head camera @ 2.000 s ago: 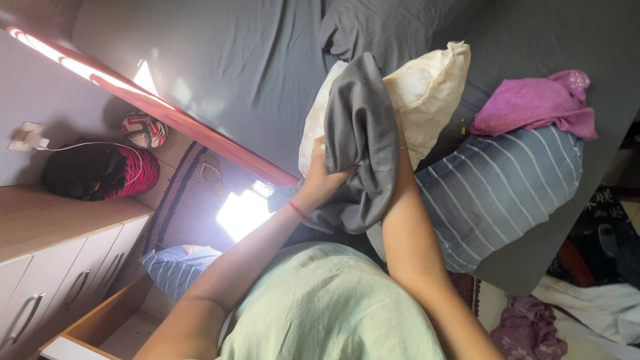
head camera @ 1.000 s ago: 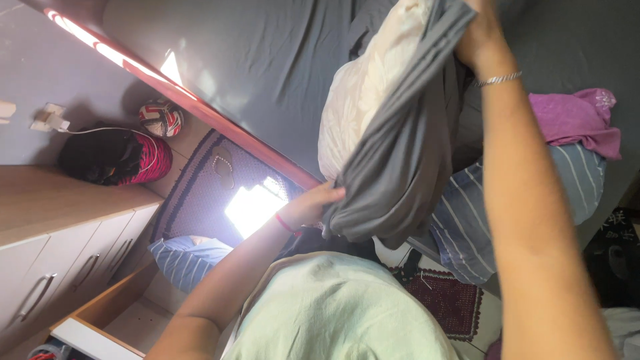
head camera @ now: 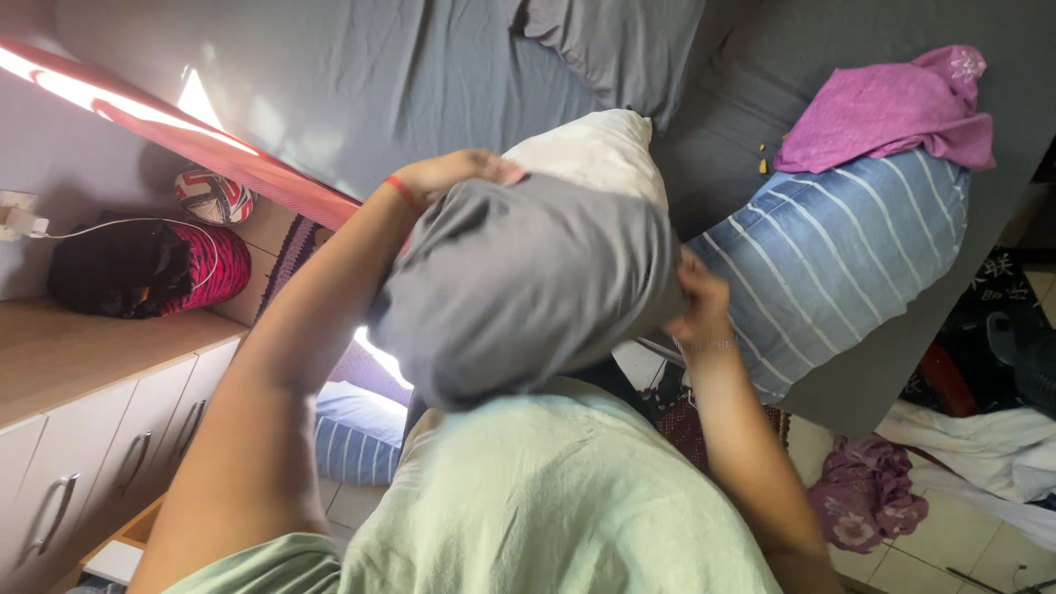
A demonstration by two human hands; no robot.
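Note:
A grey pillowcase (head camera: 536, 280) covers the near part of a cream pillow (head camera: 598, 157), whose far end sticks out bare over the bed's edge. At the left upper rim of the case is my left hand (head camera: 466, 173), a red band on its wrist, the fingertips on the cloth. My right hand (head camera: 700, 299), with a bracelet at the wrist, grips the right edge of the case; it is slightly blurred. Just right of that hand lies a blue pillow with white stripes (head camera: 833, 256), and a pink cloth (head camera: 895, 115) rests on its far end.
The bed's grey sheet (head camera: 346, 91) carries another grey pillow (head camera: 619, 49). A cabinet (head camera: 107, 412), a ball (head camera: 213, 198) and a black and pink bag (head camera: 206, 260) are at left. A striped pillow (head camera: 355, 445) lies low beside my left arm. Crumpled cloths (head camera: 870, 491) lie on the right floor.
My right hand, raised at the upper right a second ago, has come down to the case's right side. My left hand has moved up to its far rim. The case now covers the pillow's near part.

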